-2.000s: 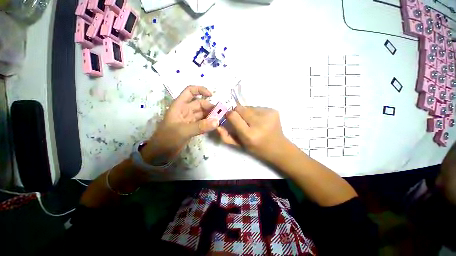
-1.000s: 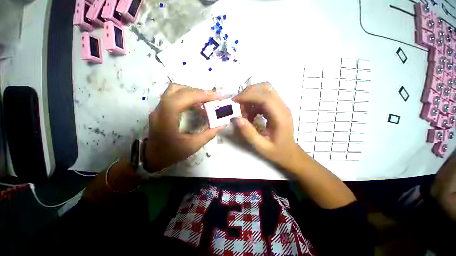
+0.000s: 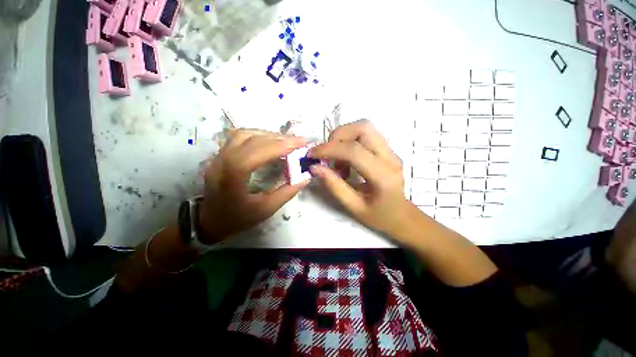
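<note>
A small pink camera body (image 3: 296, 171) is held above the bench, its face with the dark screen turned up toward me. My left hand (image 3: 240, 178) grips it by its left side between thumb and fingers. My right hand (image 3: 366, 174) has its thumb and fingertips on the right part of the body, over part of the dark screen. Whether my right fingers hold a separate thin window or cloth cannot be told. My right fingers hide the body's right end.
Pink cameras (image 3: 144, 59) cluster at upper left, screens up. Pink rows (image 3: 607, 97) stand at far right. A window sheet (image 3: 457, 171) lies right of centre, with loose black-edged windows (image 3: 550, 153) beyond. Blue bits and a dark frame (image 3: 278, 66) lie behind my hands. A person's part shows at the right edge.
From two seconds ago, the body was turned so its screen face points up. Since one second ago, my right fingertips moved left over the screen. The whole view also shifted slightly.
</note>
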